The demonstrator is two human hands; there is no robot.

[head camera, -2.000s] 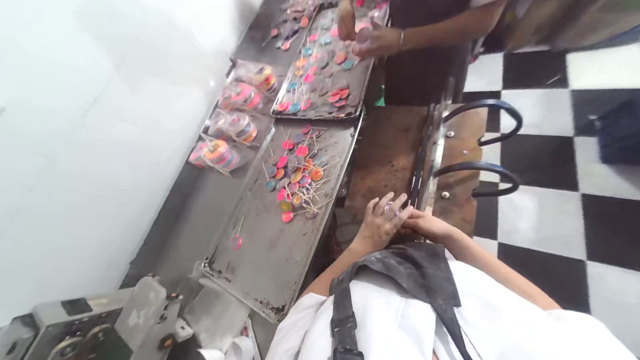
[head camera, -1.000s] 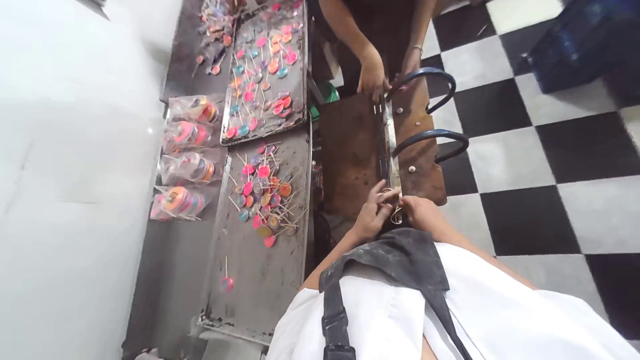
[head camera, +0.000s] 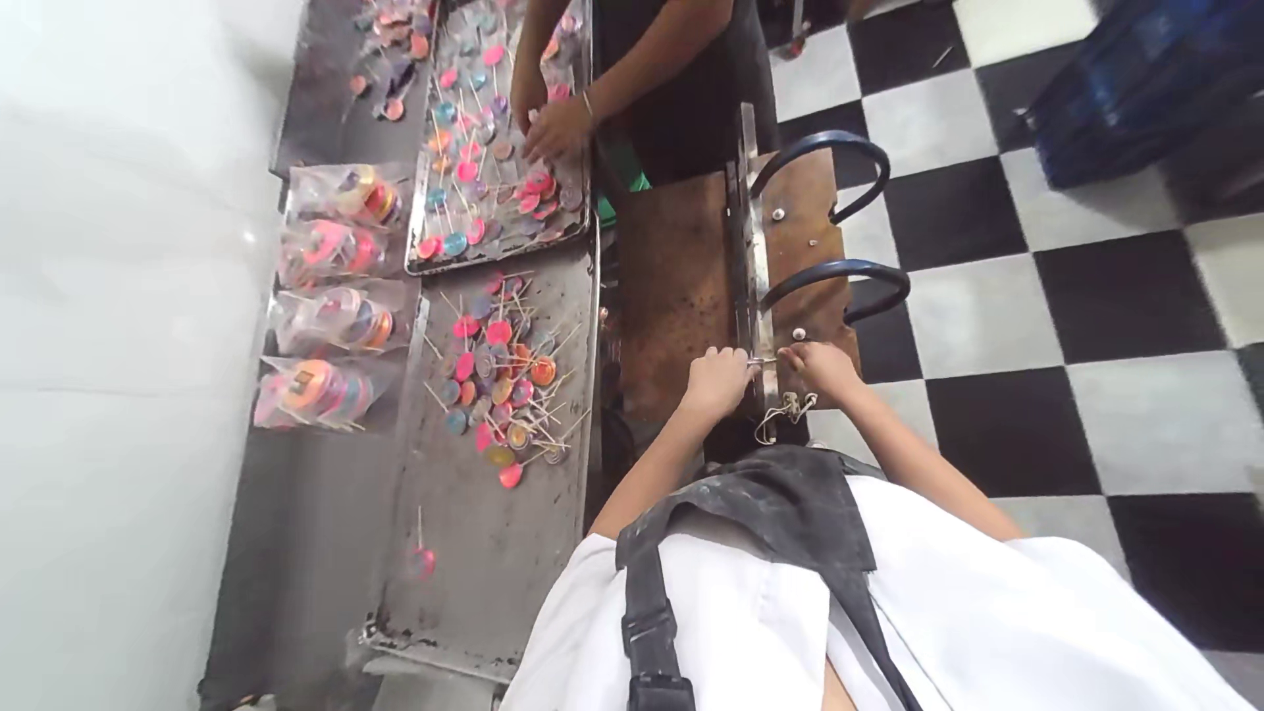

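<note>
My left hand (head camera: 719, 381) is closed at the near end of a long metal bar (head camera: 758, 247) on a brown wooden board (head camera: 671, 286). Just across the bar, my right hand (head camera: 822, 369) has its fingers bent near a white knob. A thin, light-coloured piece spans between my fingertips; what it is I cannot tell. Two curved dark-blue tubes (head camera: 857, 267) rise from the board beyond my right hand. Pale wires (head camera: 793, 407) hang at the bar's near end. To the left, lollipops (head camera: 504, 375) lie heaped on a worn metal tray (head camera: 464, 583).
Another metal tray (head camera: 415, 222) holds spread lollipops, where a co-worker's hands (head camera: 558, 126) are busy. Clear bags of lollipops (head camera: 331, 316) line the wall side. A dark-blue object (head camera: 1116, 99) stands on the checkered floor at the upper right.
The co-worker's hands have moved from the far part of the bar to the lollipop tray. My hands have come apart, one on each side of the bar. The view has shifted.
</note>
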